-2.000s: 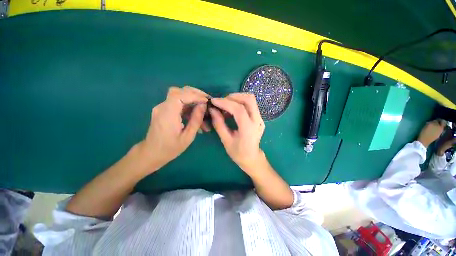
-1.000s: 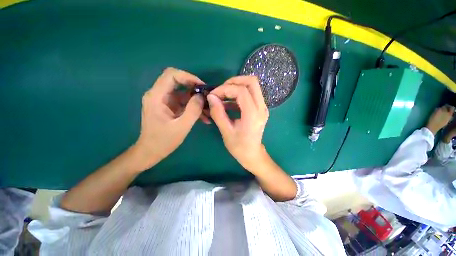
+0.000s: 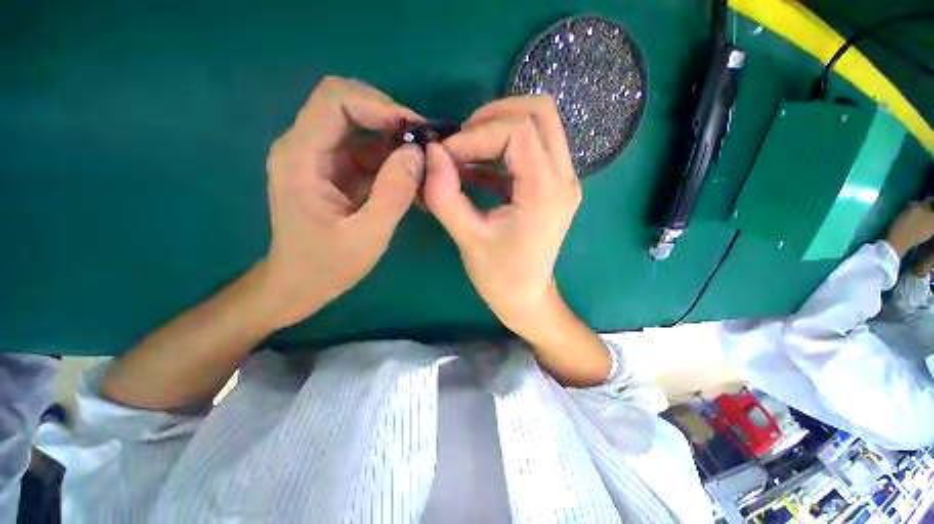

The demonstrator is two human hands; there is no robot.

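A small black module (image 3: 422, 133) with a bright silver spot is held between the fingertips of both hands above the green mat. My left hand (image 3: 333, 194) pinches its left side between thumb and fingers. My right hand (image 3: 517, 194) has its thumb and fingertips at the module's right side. The fingers hide most of the module, and I cannot tell whether a screw is between the right fingertips. The round screw tray (image 3: 584, 87), full of glittering screws, lies just beyond my right hand.
A black electric screwdriver (image 3: 703, 143) lies right of the tray. A green box (image 3: 809, 169) with a cord stands further right. Yellow tape (image 3: 819, 43) runs along the far right edge. Another person's sleeve (image 3: 835, 317) and hand are at the right. A red object (image 3: 745, 420) is below the bench.
The view has shifted forward and closer, so the tray, screwdriver and box appear higher and further right. Both hands stay together at the module, whose silver spot now shows more clearly.
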